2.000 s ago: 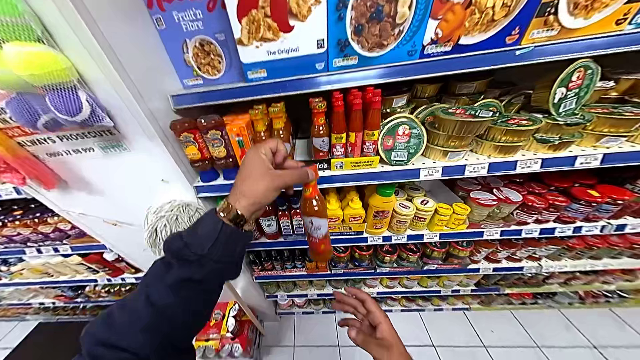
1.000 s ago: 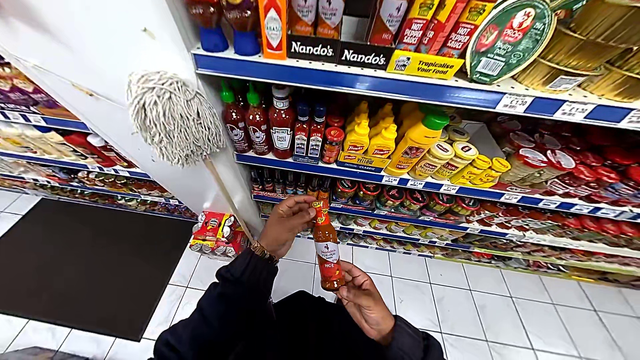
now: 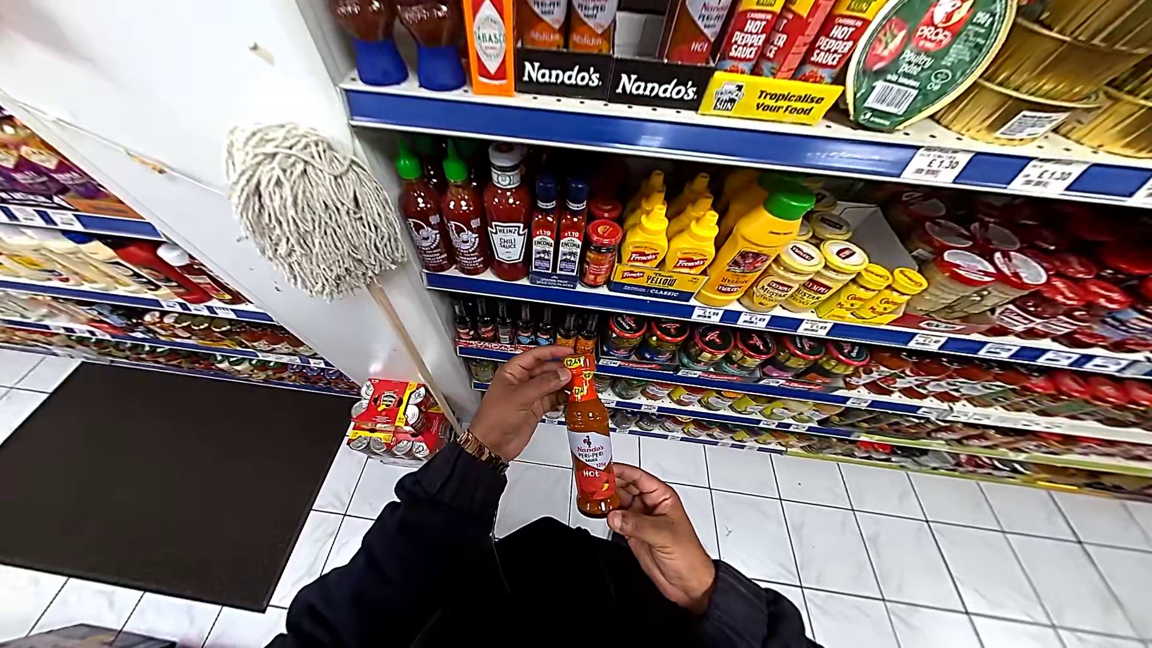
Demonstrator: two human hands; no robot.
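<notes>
A glass bottle of Nando's peri-peri sauce [image 3: 591, 450] is held upright, its label facing me, in front of my body. My left hand [image 3: 525, 396] grips its neck and cap between thumb and fingers; a metal watch is on that wrist. Low on the right side of the bottle, my right hand [image 3: 661, 531] holds the base with thumb and fingertips. Beyond the hands, the shelf carries chilli sauce bottles [image 3: 508, 216], yellow mustard squeeze bottles [image 3: 646, 236] and mustard jars [image 3: 786, 273]. More sauce bottles stand behind the Nando's shelf strip [image 3: 564, 74] above.
A string mop [image 3: 310, 211] leans head up against the white wall panel, left of the shelves. Shrink-wrapped cans [image 3: 389, 418] sit on the tiled floor near its handle. A dark mat [image 3: 162, 477] lies at the left. Blue-edged shelves [image 3: 648, 133] extend rightward.
Two seconds ago only my left hand held the bottle, near the upper shelf, with my right hand empty. The bottle is now lower and in both hands. The view has tilted downward.
</notes>
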